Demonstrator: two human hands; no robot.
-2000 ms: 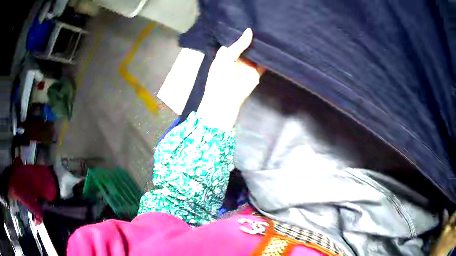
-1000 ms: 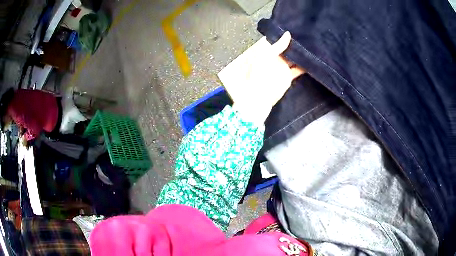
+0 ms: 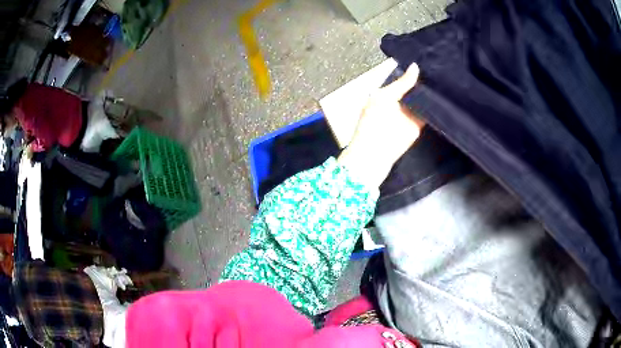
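Note:
A dark navy denim garment (image 3: 538, 102) fills the upper right, with a long stitched edge running down to the lower right. My left hand (image 3: 385, 129) pinches this edge at its left end, thumb on top and fingers beneath. Below the edge shows a paler grey garment inside (image 3: 449, 251) with visible seams. My right hand is not in view; the picture's right edge and the cloth cut off that side.
A blue bin (image 3: 255, 166) holding dark cloth stands on the floor below my left forearm. A pale board (image 3: 340, 102) lies beside my hand. A green plastic basket (image 3: 167, 177) and heaped clothes, including a plaid one (image 3: 58, 302), are at left.
My left hand, still pinching the edge, has shifted right and slightly down in the picture. The view has turned, showing more of the blue bin. The navy cloth hangs in more folds.

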